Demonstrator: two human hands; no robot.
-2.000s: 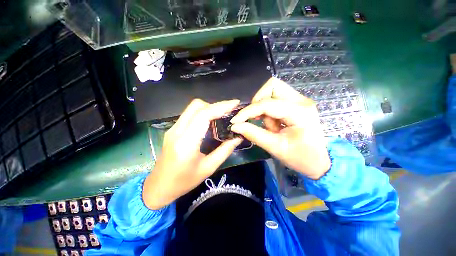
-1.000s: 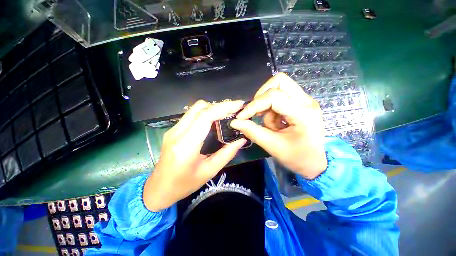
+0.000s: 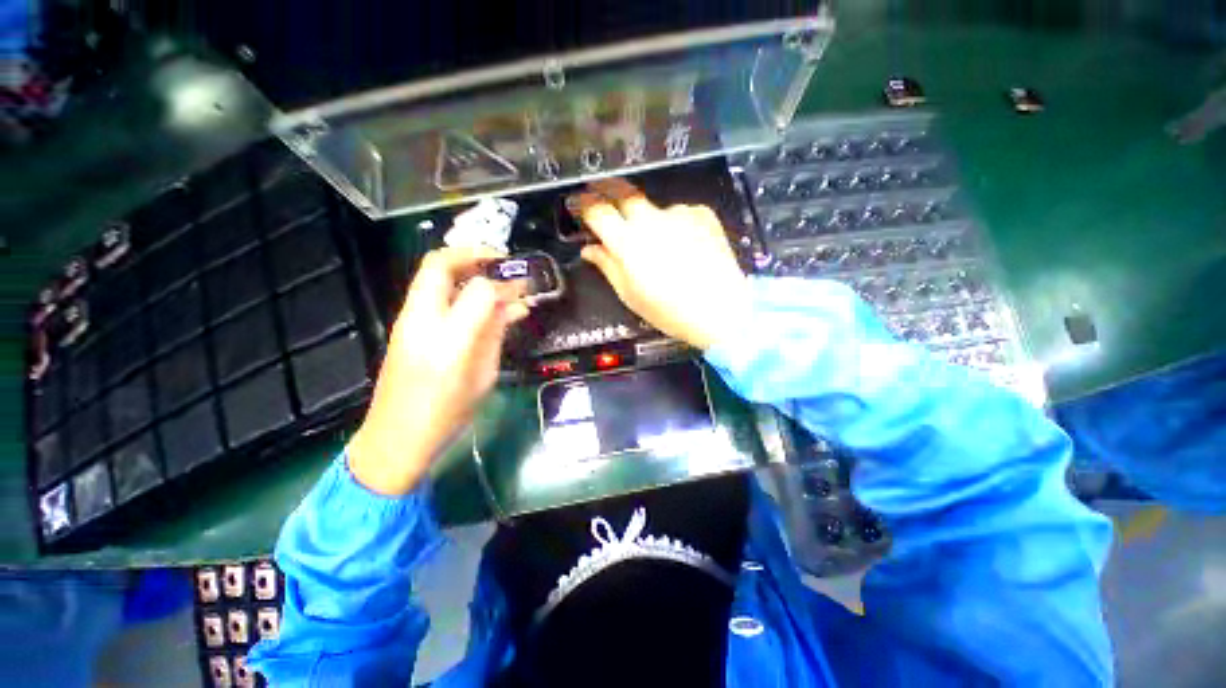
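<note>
My left hand (image 3: 441,356) holds a watch case (image 3: 528,274) with a shiny rim between thumb and fingers, above the left part of the black fixture box (image 3: 578,307). My right hand (image 3: 662,262) reaches to the back of the box, its fingertips at the watch-shaped nest (image 3: 570,226) under the guard's lower edge. The fingers hide most of the nest, so whether they grip a part there cannot be told. Small red digits (image 3: 608,359) glow on the box's front edge.
A clear guard (image 3: 592,131) stands behind the box. A black compartment tray (image 3: 202,336) lies left, a clear blister tray (image 3: 874,242) right. A glossy dark panel (image 3: 652,407) lies in front. Small parts (image 3: 904,92) lie beyond the blister tray. Another person's blue sleeve (image 3: 1163,430) shows at right.
My hands were together over the front of the box; they have parted. The left moved left with the case, the right forward to the nest. The view has shifted, showing more guard.
</note>
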